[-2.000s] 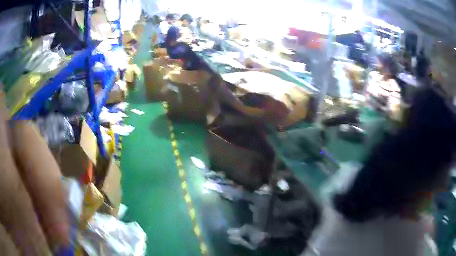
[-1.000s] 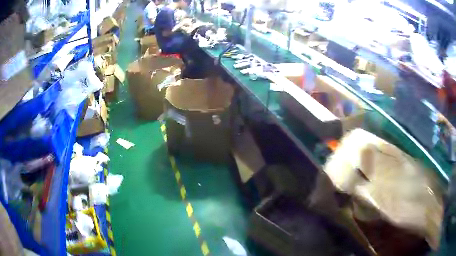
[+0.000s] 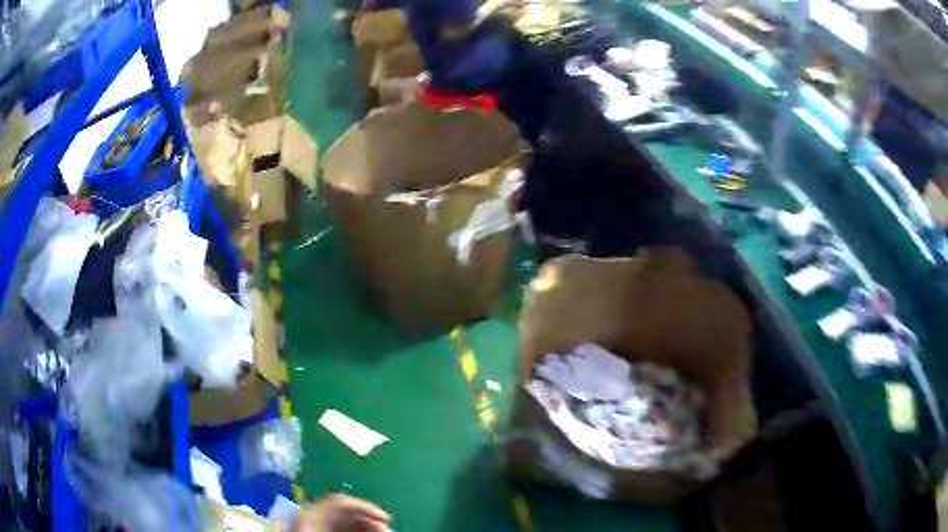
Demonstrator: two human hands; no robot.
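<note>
My left hand (image 3: 343, 513) shows at the bottom edge, left of centre, blurred and cut off. Only its upper part shows, and whether it holds anything cannot be told. My right hand is not in view. Nearest in front stands an open brown carton (image 3: 686, 312) with many small white and pinkish parts (image 3: 624, 410) inside. Behind it, to the left, stands a taller open carton (image 3: 411, 249) with a clear plastic bag (image 3: 486, 220) hanging at its rim.
A blue shelf (image 3: 166, 94) with plastic bags (image 3: 198, 301) runs along the left, with open cartons (image 3: 234, 62) beyond. A green workbench (image 3: 696, 171) with white parts runs along the right. A person in dark clothes (image 3: 468, 52) is ahead by a red stool (image 3: 457, 99). A white scrap (image 3: 353, 431) lies on the green floor.
The view has moved forward along the aisle and tilted down. The two cartons now appear nearer and larger, and the parts inside one show. My left hand has come in at the bottom.
</note>
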